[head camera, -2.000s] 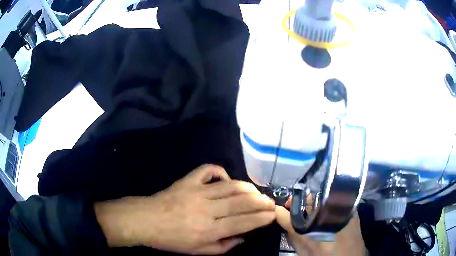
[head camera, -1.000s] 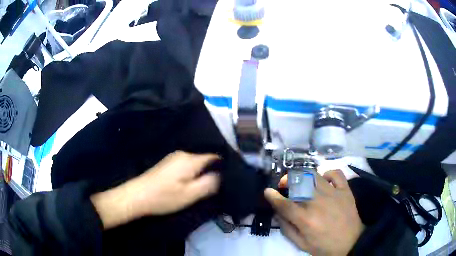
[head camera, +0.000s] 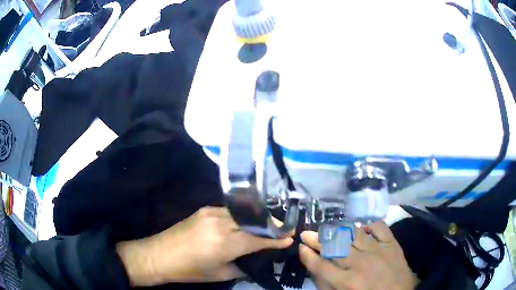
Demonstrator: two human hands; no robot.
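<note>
The black garment (head camera: 136, 192) spreads over the left of the table and reaches the needle area. My left hand (head camera: 192, 246) lies on it, fingers closed on its edge just below the curved metal guard (head camera: 243, 164). My right hand (head camera: 362, 263) is right of it, its fingertips at the same edge, partly hidden by the grey cylinder (head camera: 335, 242). A narrow dark strip of cloth (head camera: 292, 266) runs down between the hands. The white machine head (head camera: 339, 85) stands above both hands. Needle and presser foot are mostly hidden behind metal parts and fingers.
Black-handled scissors (head camera: 486, 249) lie right of my right hand, beside dark cloth. The thread tension knob (head camera: 366, 198) sticks out from the head front. A grey fan-vented unit (head camera: 14, 139) is at the left edge. A fabric-filled bin (head camera: 76, 31) stands at the upper left.
My left hand has moved right and down from on top of the cloth to its edge, close to my right hand. My right hand stays near the needle. The view has shifted.
</note>
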